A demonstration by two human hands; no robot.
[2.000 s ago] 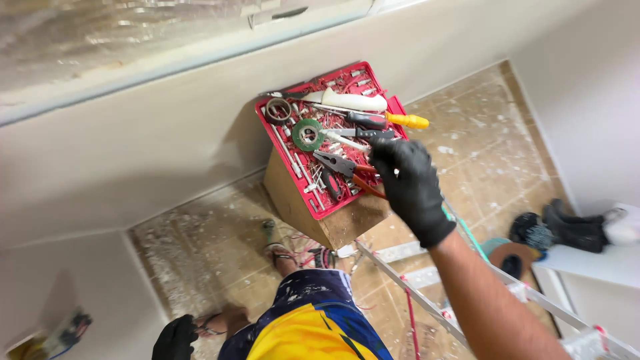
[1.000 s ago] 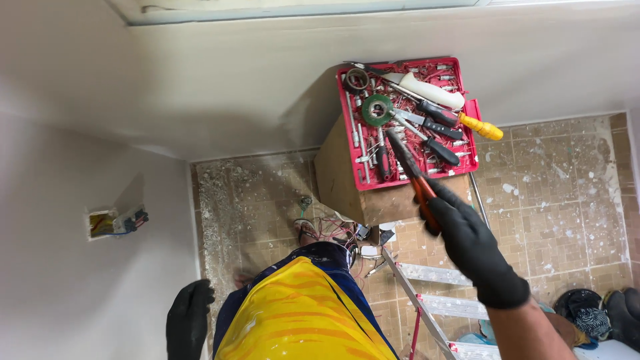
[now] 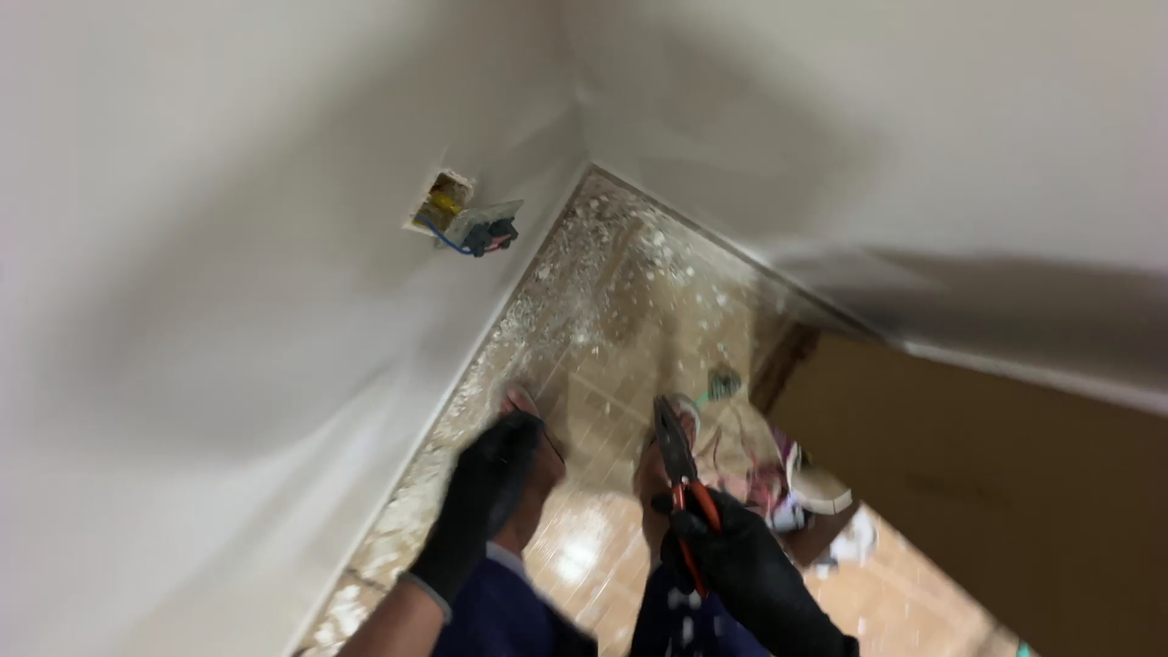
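Black gloves cover both hands. My right hand [image 3: 721, 547], low and right of centre, grips combination pliers [image 3: 676, 447] by their orange-red handles, with the dark jaws pointing up and away from me. My left hand [image 3: 488, 488] hangs over my foot near the left wall; it is blurred, its fingers look bent, and whether anything lies within them cannot be told. Ahead on the left wall, a switch or socket module [image 3: 491, 233] dangles by blue and reddish wires from an open wall box [image 3: 443, 201]. Neither hand touches it.
Two white walls meet at a corner ahead. White debris lies on the tiled floor [image 3: 602, 301] along them. A large brown box [image 3: 967, 465] stands at the right. Between it and my feet are a pinkish tangle of wires [image 3: 766, 484] and a small green item [image 3: 724, 383].
My right hand has lifted the pliers from the red tool case and brought them in front of me. The view has swung left to the wall corner, leaving the case out of sight.
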